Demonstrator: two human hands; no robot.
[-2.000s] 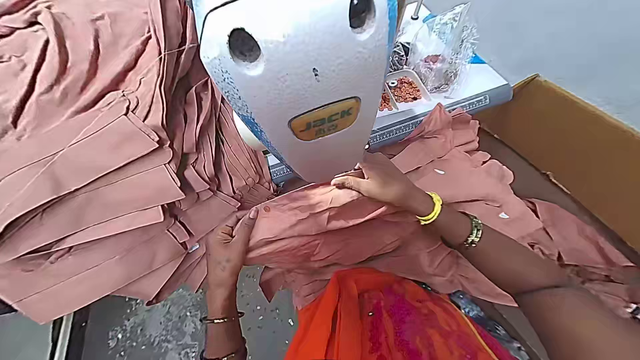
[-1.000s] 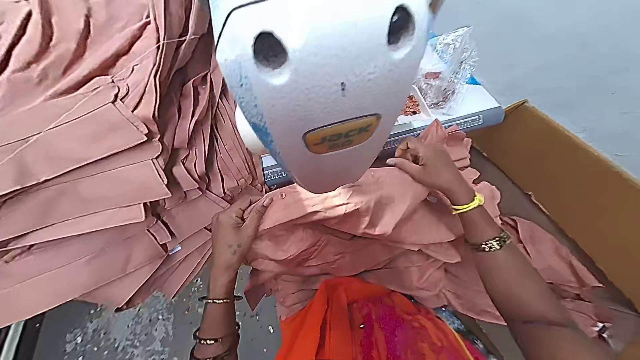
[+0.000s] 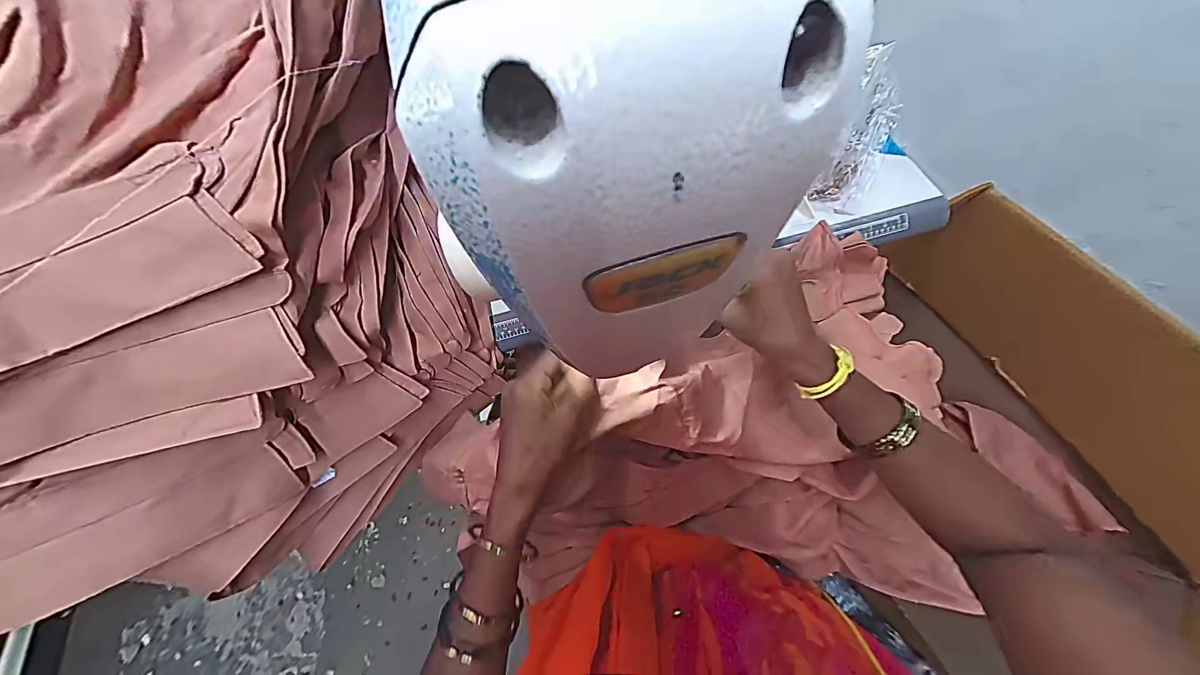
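A white Jack sewing machine head (image 3: 637,178) fills the upper middle and hides its needle area. My left hand (image 3: 548,403) grips a fold of the pink cloth garment (image 3: 694,403) just below the machine's lower left edge. At the machine's lower right, my right hand (image 3: 773,314) is closed on something by the cloth, its fingertips partly behind the machine and blurred. The garment lies bunched between and below both hands, over the table edge and toward the right.
Stacked pink cloth pieces (image 3: 150,375) rise on the left, a loose thread across them. A cardboard box wall (image 3: 1059,347) stands at the right. Behind the machine, a clear plastic bag (image 3: 858,141) rests on the white machine bed (image 3: 900,202). An orange cloth (image 3: 600,600) covers the lap.
My left hand has moved rightward to the machine's lower edge, drawing the cloth with it. The view has come closer to the machine.
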